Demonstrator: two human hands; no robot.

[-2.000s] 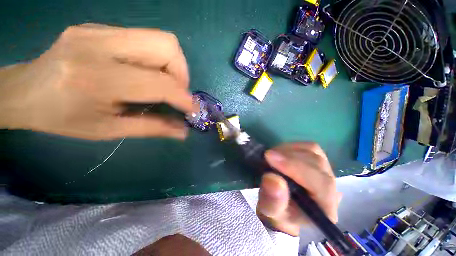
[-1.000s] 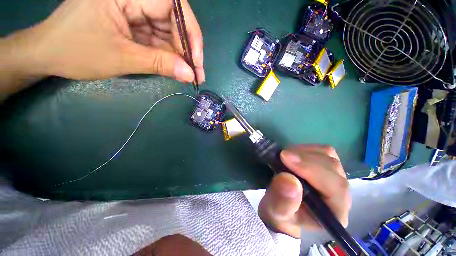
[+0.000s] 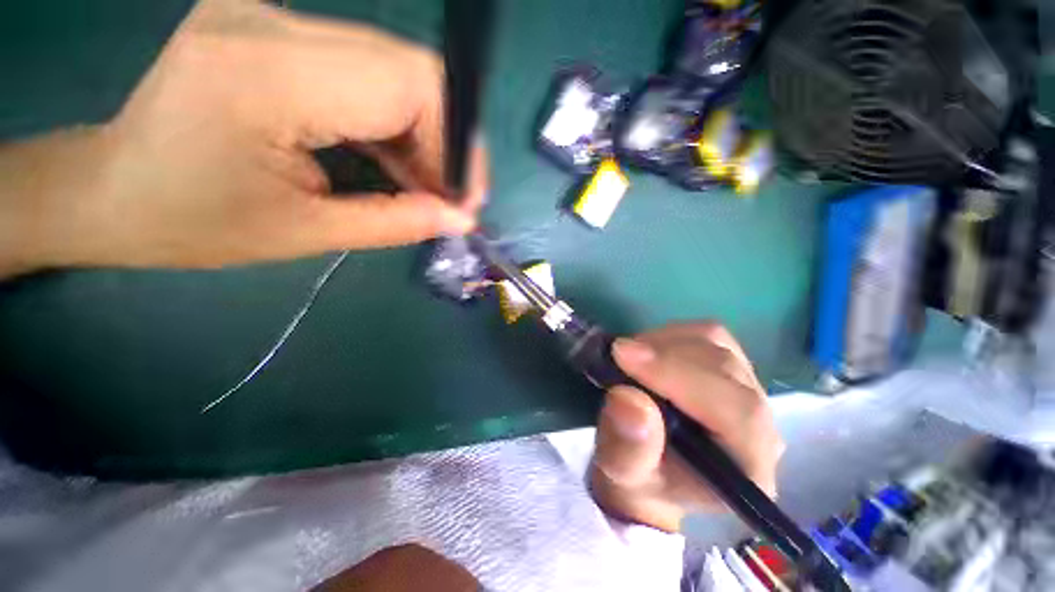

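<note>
The frame is blurred. My left hand [image 3: 301, 150] pinches black tweezers [image 3: 462, 93], with fingertips at the upper edge of a small circuit board [image 3: 455, 268]. My right hand [image 3: 683, 428] holds a black soldering iron [image 3: 717, 468]. Its metal barrel crosses over the pouch battery [image 3: 526, 289], and its tip points at the board's upper right, close to my left fingertips. The exact contact is too blurred to tell. A thin solder wire [image 3: 283, 338] curves down-left from beneath my left hand.
More boards [image 3: 575, 119] with yellow-edged batteries [image 3: 600, 193] lie beyond on the green mat [image 3: 347, 405]. A black fan [image 3: 873, 93] stands at top right, with a blue open box [image 3: 850, 283] below it. Coloured items [image 3: 885, 509] show at lower right.
Over the last second, my left hand has moved down over the board's upper edge, with the tweezers more upright. It now covers the wire's upper part. The whole view has shifted slightly and blurred.
</note>
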